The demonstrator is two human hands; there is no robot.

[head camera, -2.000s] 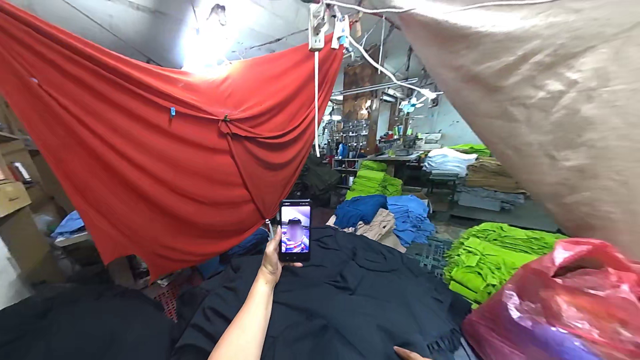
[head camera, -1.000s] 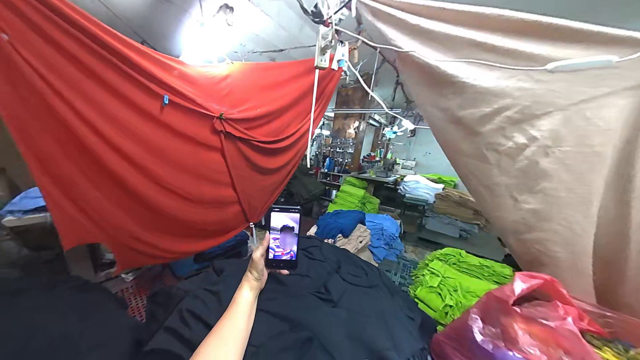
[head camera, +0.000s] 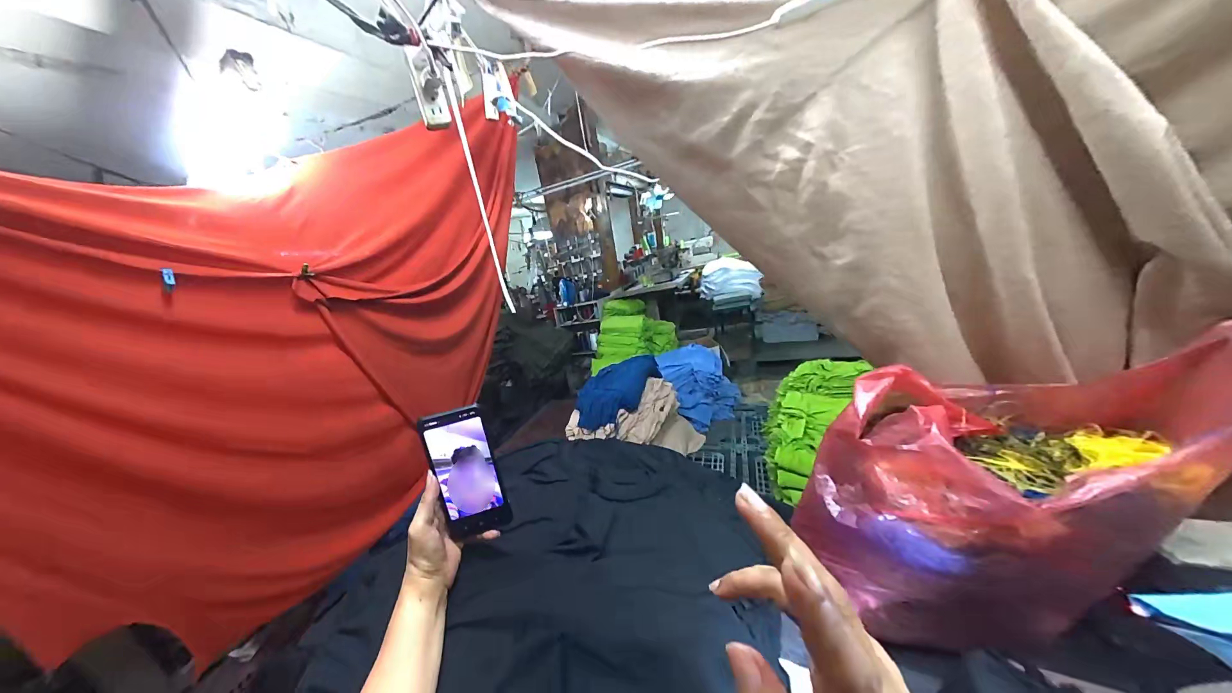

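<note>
My left hand (head camera: 435, 539) holds a dark smartphone (head camera: 466, 472) upright, its lit screen facing me with a blurred figure on it. My right hand (head camera: 804, 587) is raised at the lower right, fingers spread and holding nothing. It is nearest to a red translucent plastic bag (head camera: 924, 539), which holds bundles of yellow and olive strands. Black fabric (head camera: 597, 539) is spread below and between both hands. Whether my right hand touches the bag or the fabric, I cannot tell.
A red cloth (head camera: 192, 404) hangs at the left and a beige cloth (head camera: 866, 192) at the right. Stacks of green fabric (head camera: 813, 414) and blue fabric (head camera: 698, 380) lie beyond. A white cable (head camera: 476, 183) and a power socket strip (head camera: 428, 87) hang overhead.
My right hand has come up into view at the lower right; a second ago it was out of frame. My left hand still holds the phone. The view has turned to the right.
</note>
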